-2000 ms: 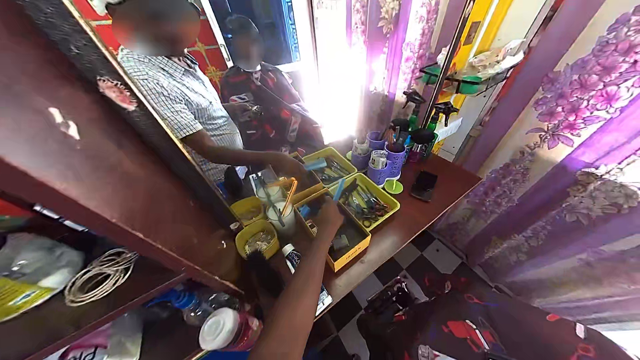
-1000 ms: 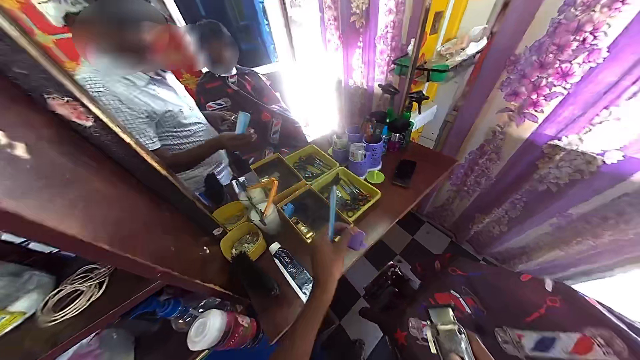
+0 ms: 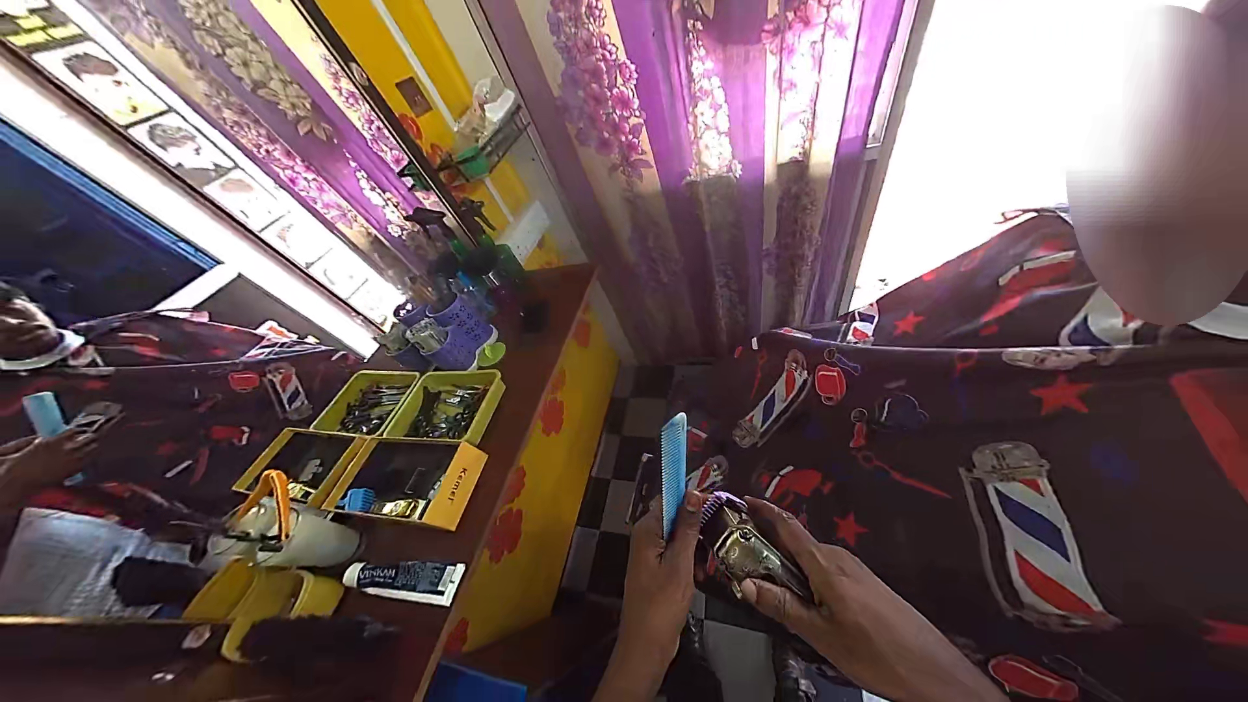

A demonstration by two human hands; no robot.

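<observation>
My left hand [image 3: 663,561] is closed round a light blue comb [image 3: 674,468], which stands upright with its teeth to the left. Just right of it, my right hand [image 3: 829,595] grips a metallic hair clipper [image 3: 753,552] from the side. A purple guard comb [image 3: 720,507] is at the clipper's head, close to the fingertips of my left hand; whether they touch it cannot be told. Behind both hands spreads a dark barber cape [image 3: 907,468] printed with barber poles, stars and scissors, worn by a seated person at the right.
On the wooden counter [image 3: 531,390] at the left are a yellow clipper box [image 3: 453,487], a green tray of metal tools [image 3: 495,400], a tube [image 3: 405,580], a white container with an orange handle [image 3: 312,541] and purple cups [image 3: 453,336]. A mirror runs behind the counter.
The view has swung right, from the counter towards the caped person. My left hand, over the counter before with the comb and a purple guard, is now beside the clipper in my right hand.
</observation>
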